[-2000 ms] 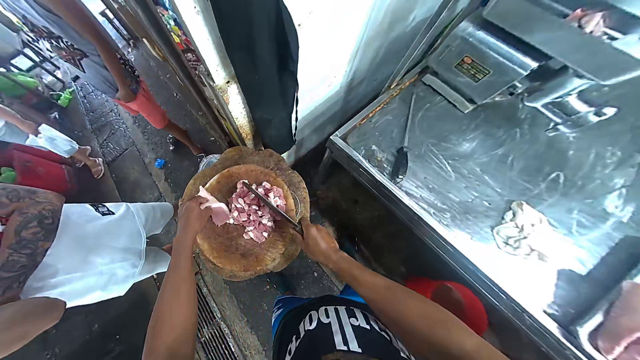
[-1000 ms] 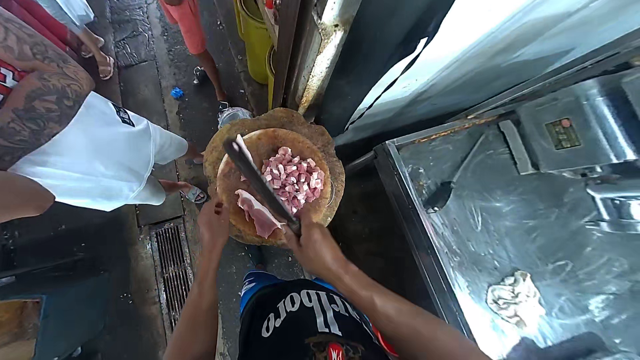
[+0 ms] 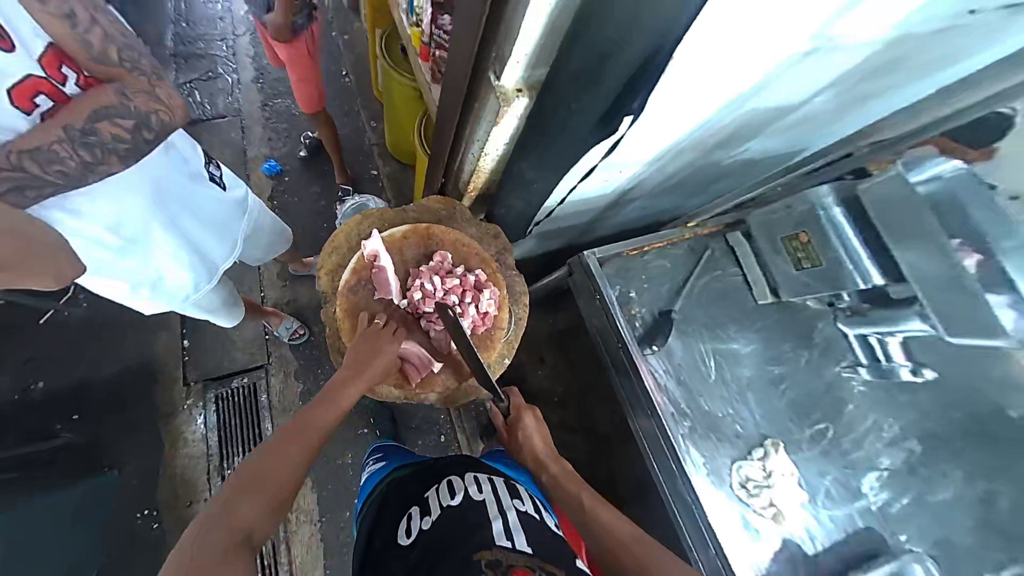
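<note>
A round wooden chopping block (image 3: 500,248) carries a smaller round board (image 3: 356,292). Diced raw meat (image 3: 456,292) is heaped right of the board's middle. One long meat strip (image 3: 382,268) lies at the upper left, and another meat piece (image 3: 418,362) lies nearer me. My left hand (image 3: 374,350) is over the board between these two pieces, its fingers partly bent; whether it presses on meat cannot be told. My right hand (image 3: 524,430) grips the handle of a cleaver-like knife (image 3: 472,352), its blade slanting up and left, with the tip at the near edge of the diced heap.
A steel table (image 3: 632,384) at right bears a metal meat grinder (image 3: 824,240), a dark-ended utensil (image 3: 658,330) and a crumpled cloth (image 3: 768,480). A person in white shorts (image 3: 160,224) stands close at left; another in coral shorts (image 3: 300,64) is farther off. Yellow-green bins (image 3: 402,112) stand beyond the block.
One second ago the knife reached over the board's left side; now its tip is at the diced meat. My left hand has moved from the board's edge onto the board. The view has shifted.
</note>
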